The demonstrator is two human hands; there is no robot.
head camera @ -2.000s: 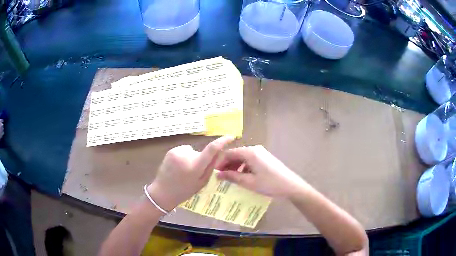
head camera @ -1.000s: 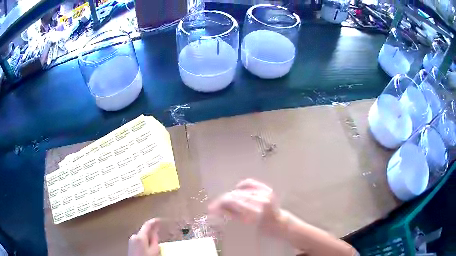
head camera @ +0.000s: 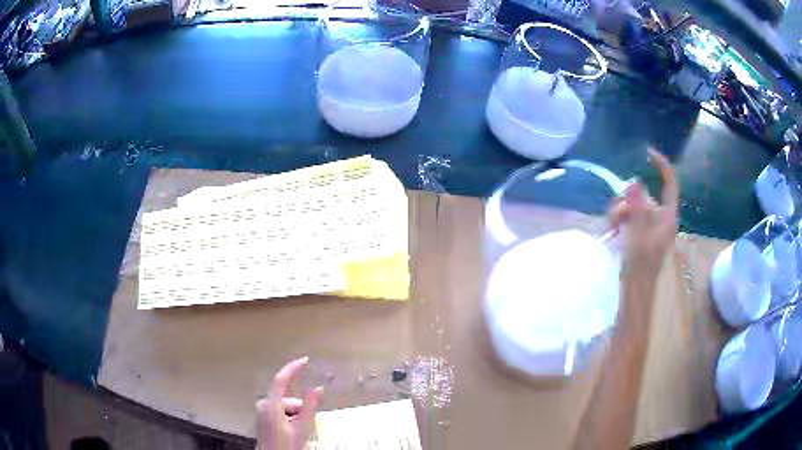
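Observation:
A clear container with a milky white lower part (head camera: 554,303) is over the cardboard mat, right of centre, its open rim tilted away. My right hand (head camera: 646,215) grips its right rim, with one finger raised. My left hand (head camera: 288,411) is at the bottom edge, partly cut off, its fingers curled against a small yellowish label sheet (head camera: 368,426), which is also cut off. Its grip is mostly hidden. No separate sticker can be made out on a fingertip.
A stack of label sheets (head camera: 273,237) lies on the mat's left. Two similar containers (head camera: 369,92) stand on the dark green belt (head camera: 202,97). More cluster at the right edge (head camera: 743,281). Thin scraps (head camera: 431,171) lie along the belt edge.
My right hand has moved right and away from me, and now has a container over the mat. My left hand stays low by the label sheet. The camera view has shifted.

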